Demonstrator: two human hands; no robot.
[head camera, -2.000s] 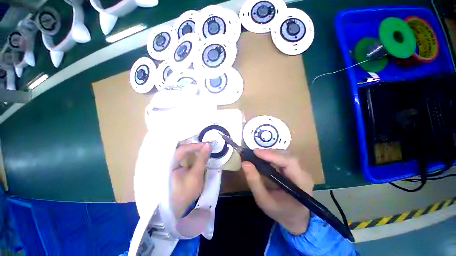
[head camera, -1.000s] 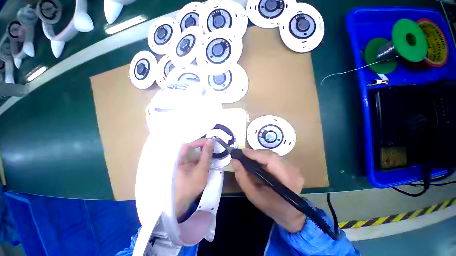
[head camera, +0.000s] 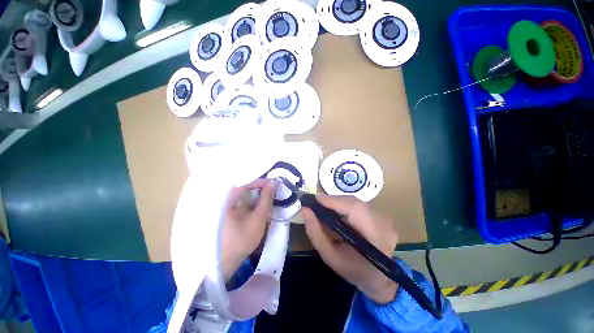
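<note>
A large glossy white plastic housing (head camera: 195, 221), overexposed, stands over a pale support block on the cardboard. My left hand (head camera: 246, 218) reaches through its open loop, thumb and fingertips together at the dark ring (head camera: 296, 179) of the round seat. Whether they pinch a small part there is too blurred to tell. My right hand (head camera: 352, 240) holds the black soldering iron (head camera: 365, 247) like a pen. Its thin metal tip meets the ring area beside my left fingertips. A round white disc (head camera: 351, 176) lies just right of the work.
Several round white discs (head camera: 280, 65) are piled at the cardboard's (head camera: 365, 104) back. At right, a blue tray (head camera: 479, 162) holds a green solder spool (head camera: 531, 49), a tape roll (head camera: 565, 52), a black box (head camera: 534, 149) and a tan sponge. Solder wire hangs over its left edge. White housings stand at back left.
The iron's tip has shifted slightly at the ring, and both hands have stayed close to the same spot. The whole view has moved a little between frames.
</note>
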